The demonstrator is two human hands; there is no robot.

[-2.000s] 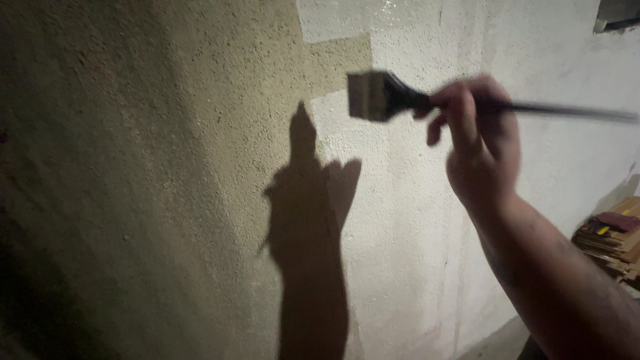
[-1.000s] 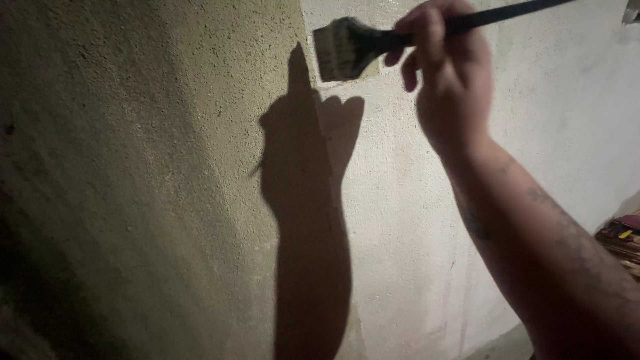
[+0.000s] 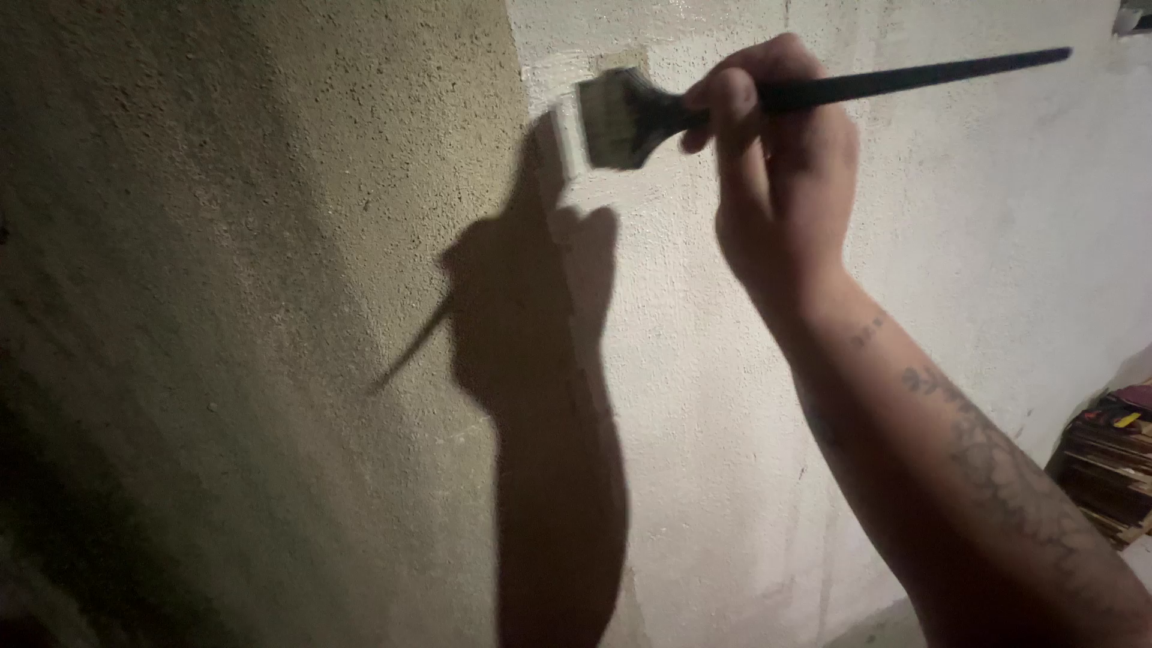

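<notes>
My right hand (image 3: 783,162) grips a wide flat paintbrush (image 3: 666,112) by its long dark handle, which points to the right. The brush's pale bristles face left, at or very near the rough wall; contact cannot be told for certain. White paint (image 3: 684,360) covers the wall on the right, while the textured wall on the left (image 3: 378,180) is tan. Near the bristles the border between the two looks wet and bright white. A small tan patch shows just above the brush. My left hand is not in view.
A dark shadow of the hand, arm and brush falls across the wall's colour border. Stacked flat pieces (image 3: 1111,468), perhaps wood or cardboard, lie at the right edge with a dark and yellow item on top. A dark recess (image 3: 1134,20) sits at the upper right.
White now covers most of the tan notch that showed beside the border two seconds ago. The brush has moved left to the border since then, still in my right hand.
</notes>
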